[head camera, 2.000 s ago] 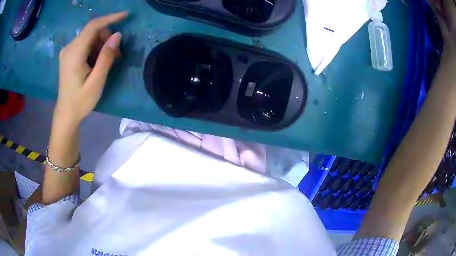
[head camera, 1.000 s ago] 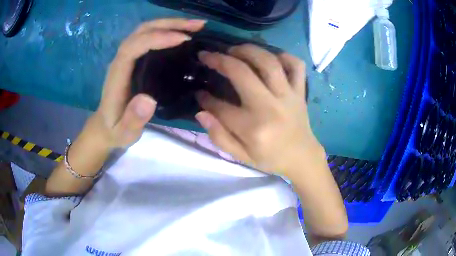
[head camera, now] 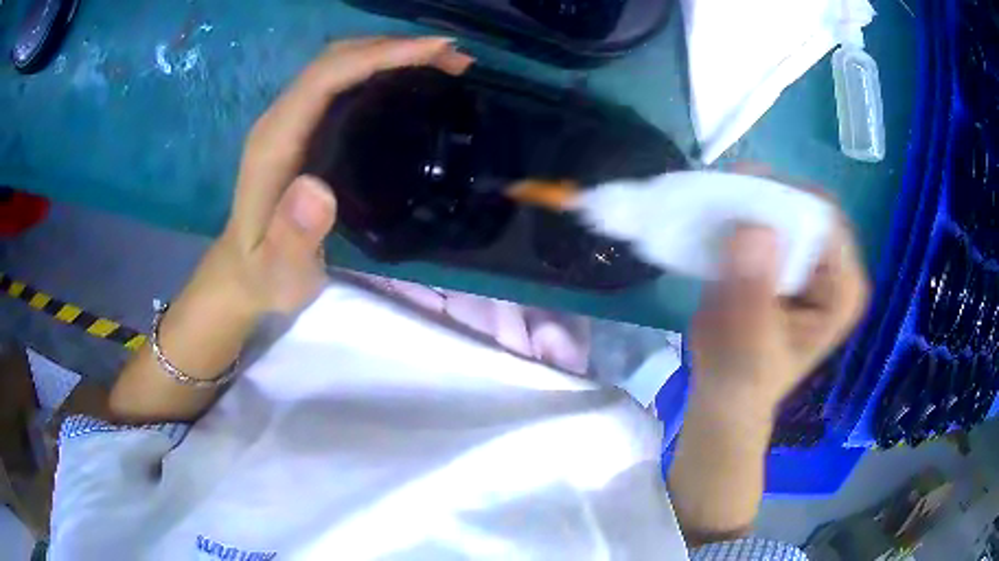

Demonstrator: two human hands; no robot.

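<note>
A black two-well housing lies on the green mat in front of me, its rounded left end in my left hand. My left fingers curve over its far edge and the thumb is at the near side. My right hand is closed around a white glue bottle, blurred by motion. The bottle lies nearly level, its orange nozzle pointing left above the middle of the housing, near the left well. Whether liquid comes out cannot be seen.
A second two-well housing lies beyond, cut by the top edge. A white cloth and a clear liquid bottle are at the upper right. Blue trays with round black parts stand at the right. A black cover is at the far left.
My right hand has left the housing, moved right and now holds the glue bottle over it. My left hand has stayed around the left end.
</note>
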